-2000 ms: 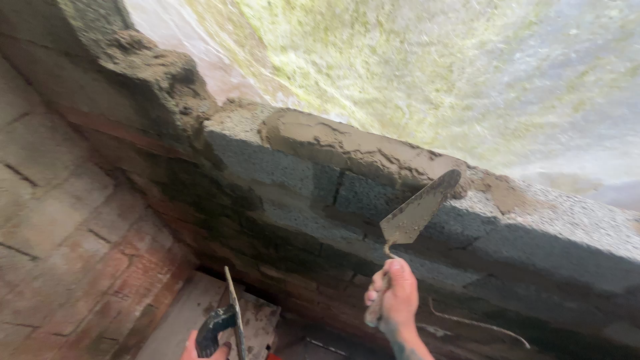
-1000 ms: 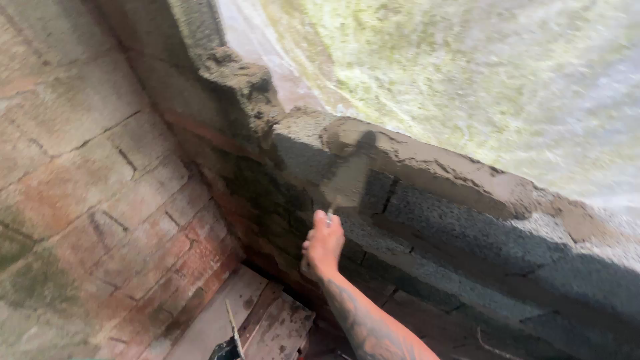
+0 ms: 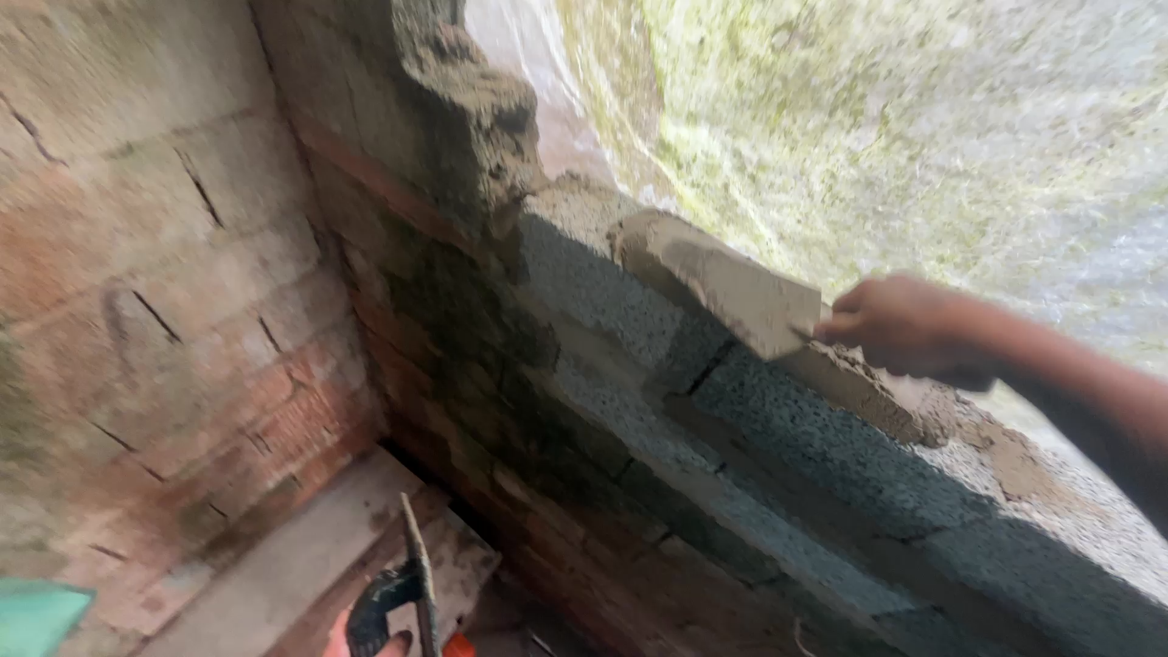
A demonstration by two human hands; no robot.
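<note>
My right hand grips a pointing or brick trowel by its handle, which my fingers mostly hide. The blade lies on the bed of grey mortar along the top of a concrete block wall. At the bottom edge, my left hand is closed round the black handle of a flat tool seen nearly edge-on; its exact kind cannot be told.
A stained block and brick wall stands at the left. Rough, broken masonry rises at the mortar's far end. Translucent sheeting hangs beyond the wall. Boards lie low in the corner, and a green object shows at lower left.
My right hand has moved from the inner side of the wall to above its top, and the trowel blade now lies on the mortar. The view has shifted toward the left wall.
</note>
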